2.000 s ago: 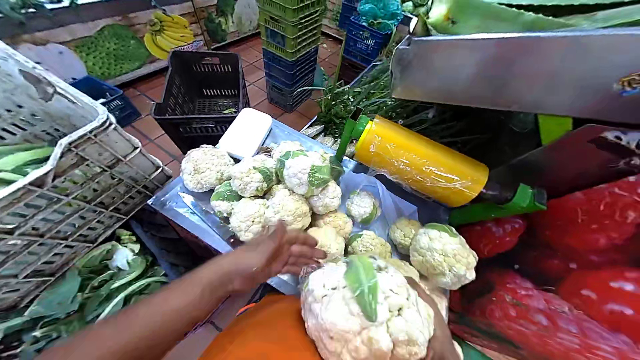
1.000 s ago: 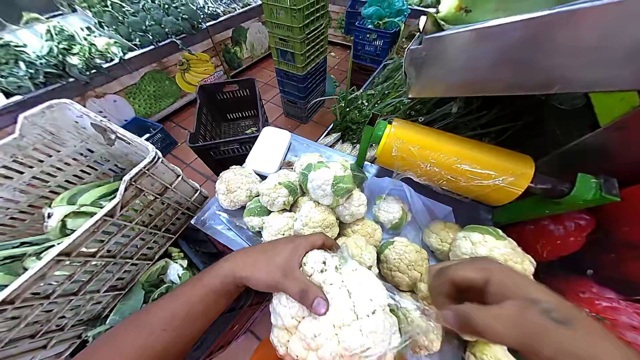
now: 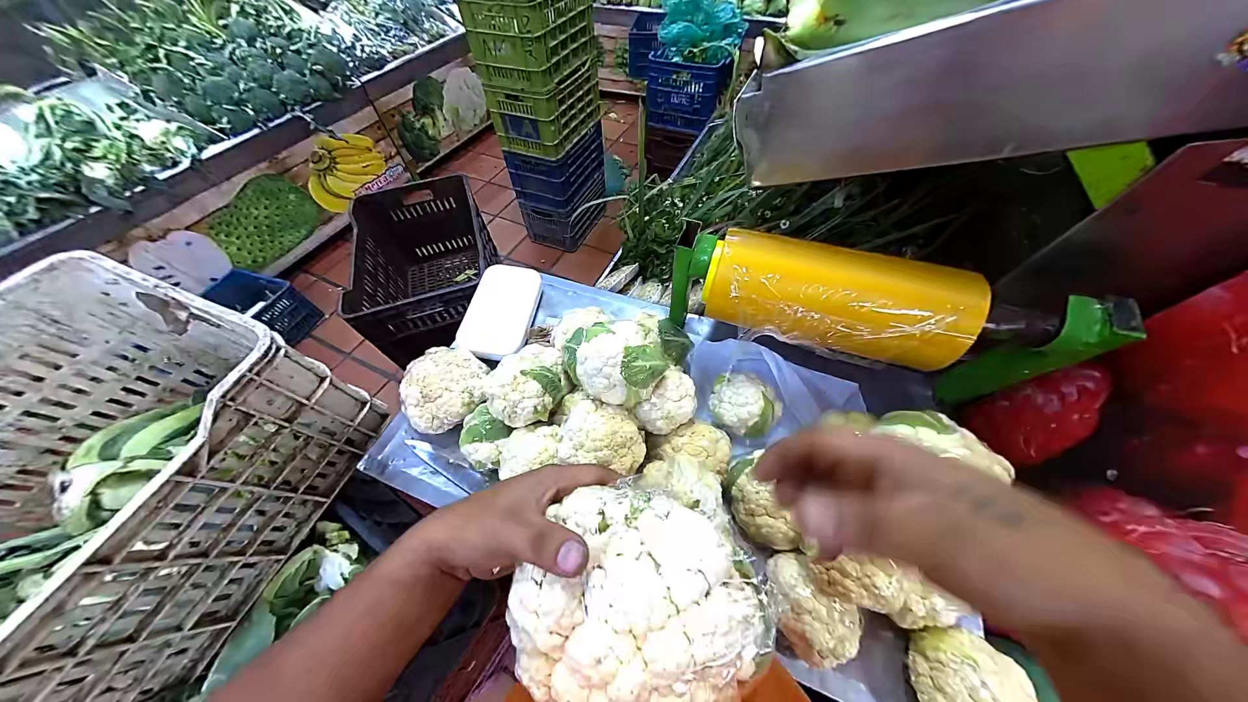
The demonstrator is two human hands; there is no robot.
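Observation:
A large white cauliflower head (image 3: 639, 604) with clear film on it is low in the middle of the head view. My left hand (image 3: 522, 526) grips its left side, thumb on top. To the right, my right hand (image 3: 848, 487) is blurred and raised over smaller cauliflowers; its fingers are partly curled, and whether it holds film I cannot tell. A pile of cauliflower heads (image 3: 600, 434), some with green leaves, lies beyond on a metal table. Behind it a yellow roll of plastic film (image 3: 846, 297) rests in a green holder.
At left stands a dirty white plastic crate (image 3: 249, 468) with leaves inside. A white foam tray (image 3: 499, 310) sits at the table's back edge. Beyond are a black crate (image 3: 419, 258) and stacked green and blue crates (image 3: 546, 117). A metal panel (image 3: 907, 88) juts in at upper right.
The big cauliflower's leafy top faced me two seconds ago; now white florets show, with film over them. My left hand has come onto it. My right hand has moved off its side.

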